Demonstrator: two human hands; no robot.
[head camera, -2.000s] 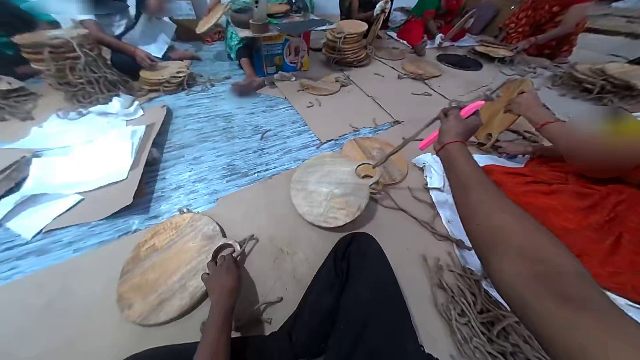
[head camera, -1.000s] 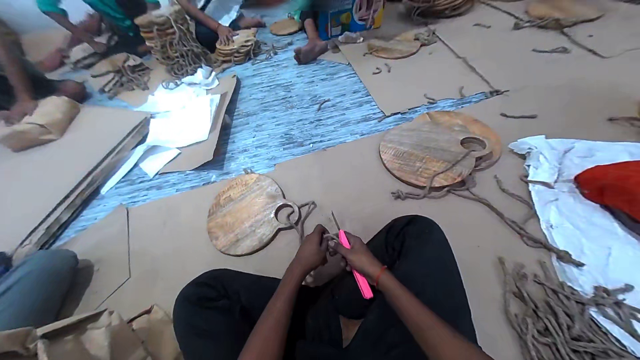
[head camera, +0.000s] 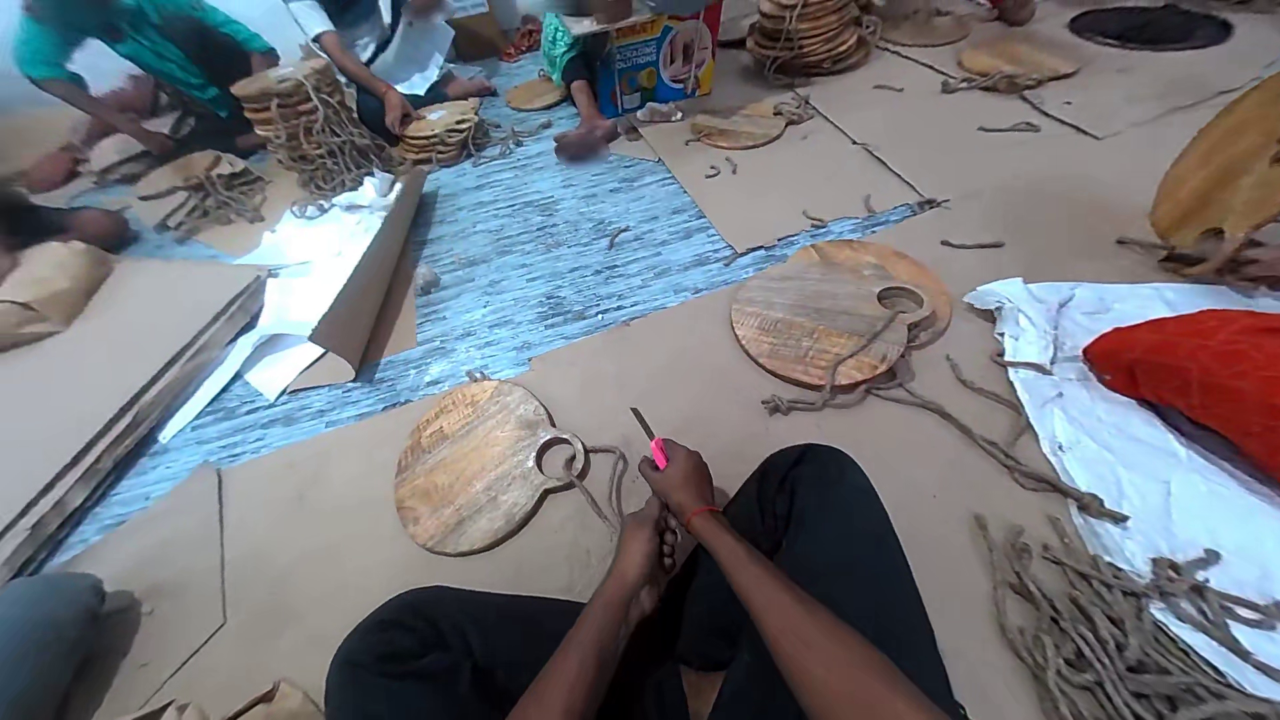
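A round wooden board (head camera: 470, 470) with a ringed handle lies on the brown cardboard in front of my left knee. A rope (head camera: 610, 490) is looped through its ring and runs to my left hand (head camera: 645, 545), which is closed on the rope's end. My right hand (head camera: 682, 478) grips a pink utility knife (head camera: 659, 453), its blade pointing up and away from me. Both hands touch each other above my lap. Farther right, a second round board (head camera: 815, 325) with rope overlaps another board (head camera: 925, 280).
A pile of cut ropes (head camera: 1100, 620) lies at the right by a white sheet (head camera: 1050, 360) with red cloth (head camera: 1200, 380). White paper (head camera: 300, 290) and cardboard sheets (head camera: 110, 340) are at left. Other people sit behind stacked boards (head camera: 300, 110).
Two seconds ago my left hand was at the near board's ring and my right reached far right near the pink knife. My hands have since come together over my lap, the knife in my right.
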